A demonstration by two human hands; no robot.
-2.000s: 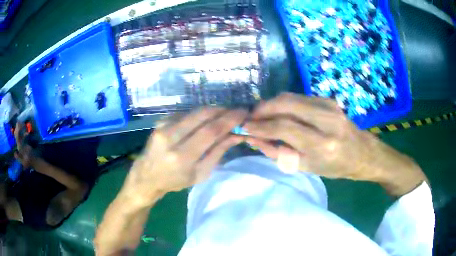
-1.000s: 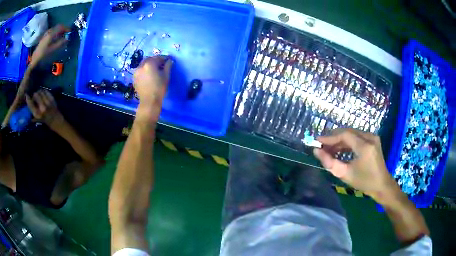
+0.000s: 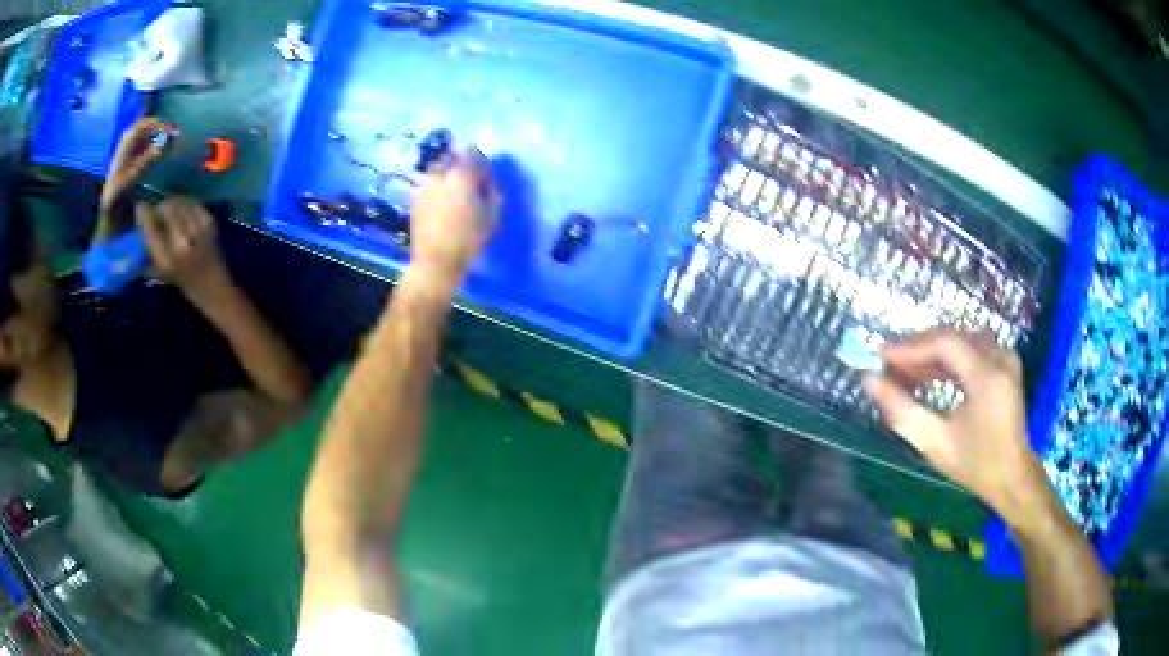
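Observation:
My left hand (image 3: pixel 451 212) is over the large blue work tray (image 3: pixel 613 336), just beside a small black lump with thin leads (image 3: pixel 433 149). Its fingers are bent together and blurred; whether they hold anything cannot be told. My right hand (image 3: pixel 959 400) is over the near right part of the clear blister tray (image 3: pixel 756 372). Its thumb and index finger pinch a small pale-blue piece (image 3: pixel 859 349); its outline is blurred. Rows of silver parts with reddish wires fill the far side of the blister tray. Another black lump (image 3: pixel 572 237) lies in the work tray.
A blue bin (image 3: pixel 1113 372) heaped with light-blue, white and black pieces stands at the right. At the left, a neighbouring person's hands (image 3: pixel 180 237) are near a blue tool (image 3: pixel 116 262), an orange item (image 3: pixel 219 154) and a whitish bag (image 3: pixel 169 49).
My hands were together in front of me, then parted: left to the work tray, right over the blister tray. Since one second ago the view has shifted, with both hands in similar places.

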